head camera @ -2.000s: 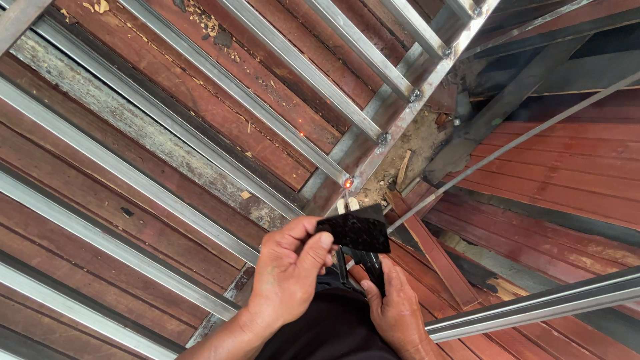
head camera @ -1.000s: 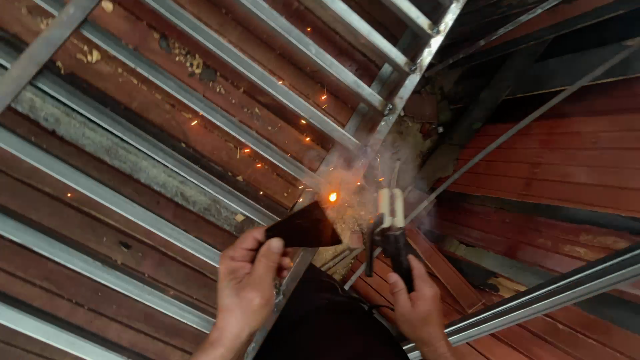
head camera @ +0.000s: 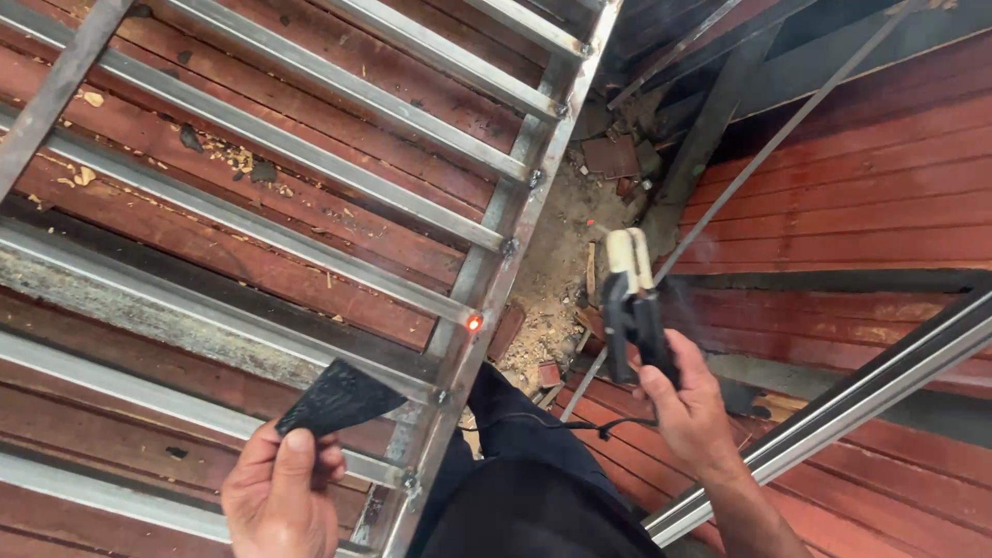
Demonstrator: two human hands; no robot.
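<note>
My left hand [head camera: 291,480] pinches a dark welding glass plate [head camera: 341,399] over the metal bars at lower left. In my right hand [head camera: 686,407] is a welding electrode holder [head camera: 639,310] with pale jaws and a black handle. A short electrode stub [head camera: 598,226] with a glowing red tip sticks out of the jaws. An orange-hot weld spot [head camera: 473,322] glows where one square steel bar [head camera: 310,256] meets the long steel side rail [head camera: 527,248]. The holder is to the right of the rail, apart from it. Dark weld beads mark several other joints.
Reddish wooden boards [head camera: 372,225] lie under the steel frame, with wood chips on them. Rubble [head camera: 550,325] covers the ground right of the rail. A thin rod [head camera: 775,139] crosses diagonally at right, above red planks. Metal channels [head camera: 837,426] run at lower right. A black cable [head camera: 542,422] passes near my legs.
The bright arc, sparks and thick smoke of a second ago are gone, leaving a glowing spot. The electrode holder has moved away from the joint, and the dark plate no longer sits just beside it.
</note>
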